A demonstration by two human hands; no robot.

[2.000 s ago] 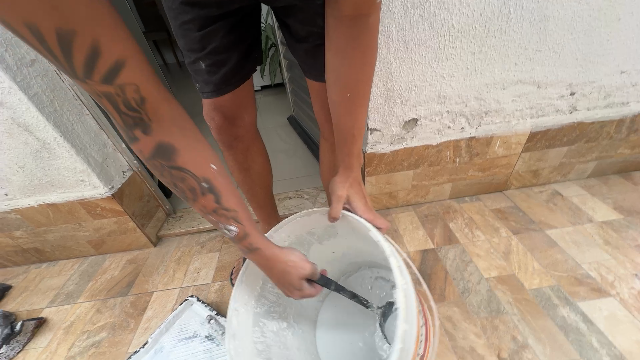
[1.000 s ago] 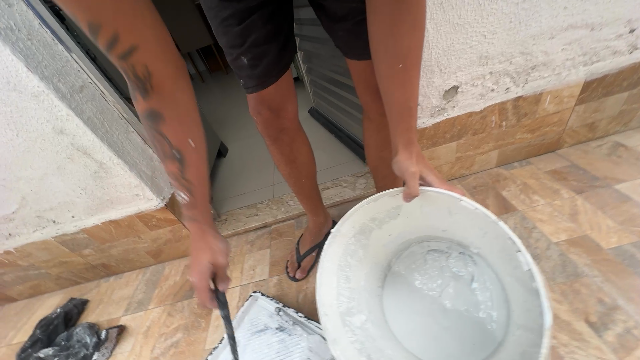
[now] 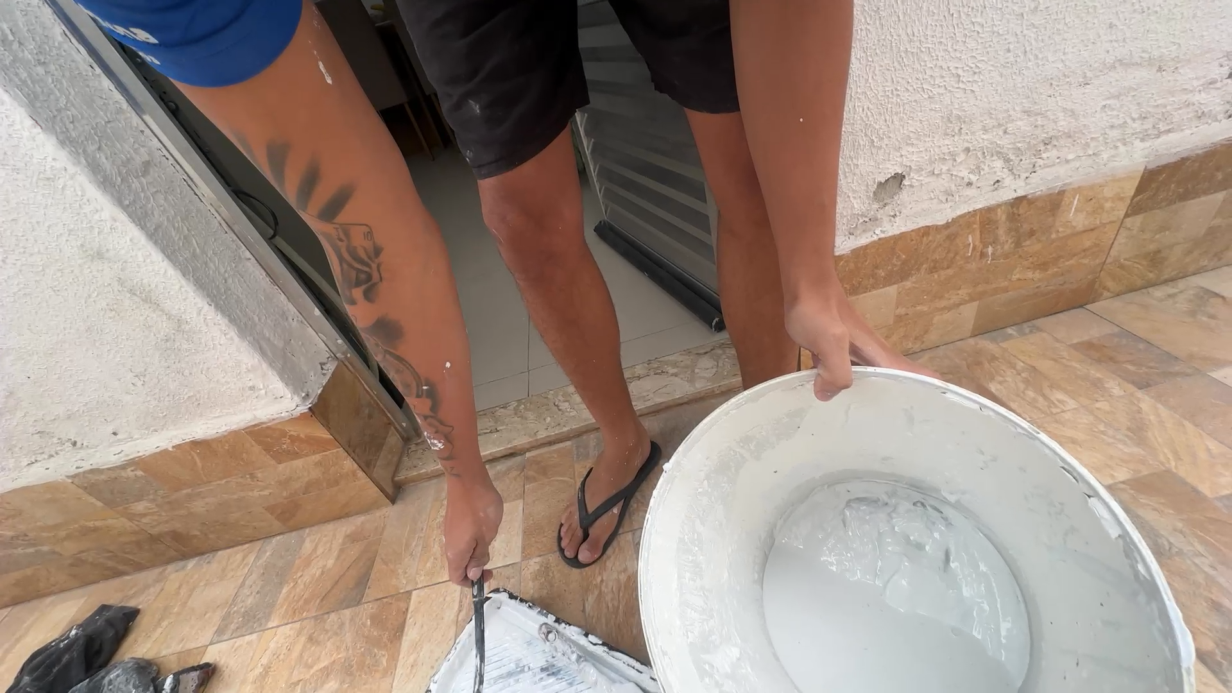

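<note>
My left hand (image 3: 830,339) grips the rim of a large white plastic bucket (image 3: 703,481), thumb inside and fingers outside. The bucket tilts toward the camera, with wet white paint (image 3: 895,587) at its bottom. At the left, my right hand (image 3: 474,529) is closed around the top of a thin black handle (image 3: 478,626). The handle hangs down in front of a paint tray (image 3: 549,654) smeared with white; its lower end is beyond the frame edge. The tray lies on the floor beside the bucket, partly out of view.
Black plastic (image 3: 77,650) lies on the tiled floor (image 3: 289,577) at the lower left. Behind are a stone door sill (image 3: 674,375), an open doorway and a louvred door (image 3: 654,164). White rough walls with tiled bases flank it. A foot in a black flip-flop (image 3: 621,505) stands near the tray.
My right hand has moved out of the bucket, where the black tool's ladle-like end was in the paint, to the left beside the tray. My left hand has stayed on the rim; the bucket appears farther right.
</note>
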